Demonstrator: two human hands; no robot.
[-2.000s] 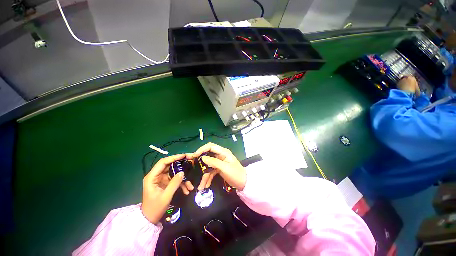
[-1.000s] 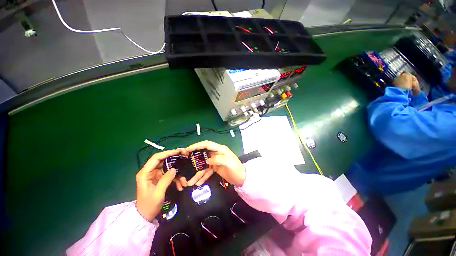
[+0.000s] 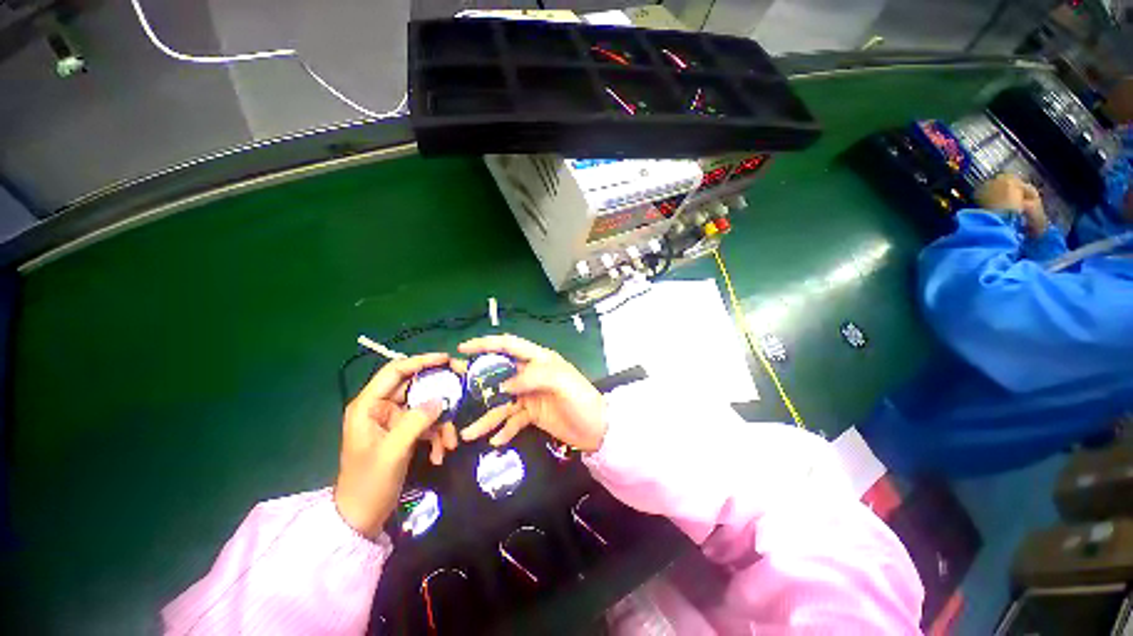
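Observation:
My left hand (image 3: 388, 435) holds a small round-faced watch body (?) (image 3: 434, 389) whose face shows bright white. My right hand (image 3: 541, 395) holds a second one (image 3: 490, 377), with a whitish face and small yellow and green marks. The two units are side by side above the black near tray (image 3: 478, 553). In the tray lie a white-faced round unit (image 3: 501, 473), another at the left with green marks (image 3: 419, 512), and several thin curved wires or strips. My right fingers hide part of their unit.
A raised black tray (image 3: 534, 124) rests on a power supply (image 3: 547, 230) with red digits. Black cables with white tags (image 3: 493, 312), white paper (image 3: 677, 336), a yellow cord (image 3: 760, 354) and small patterned discs (image 3: 854, 334) lie on the green mat. A blue-sleeved person works at right.
The two unit faces changed from dark with coloured marks to mostly white. My right fingers have spread and shifted on their unit. The view has moved slightly.

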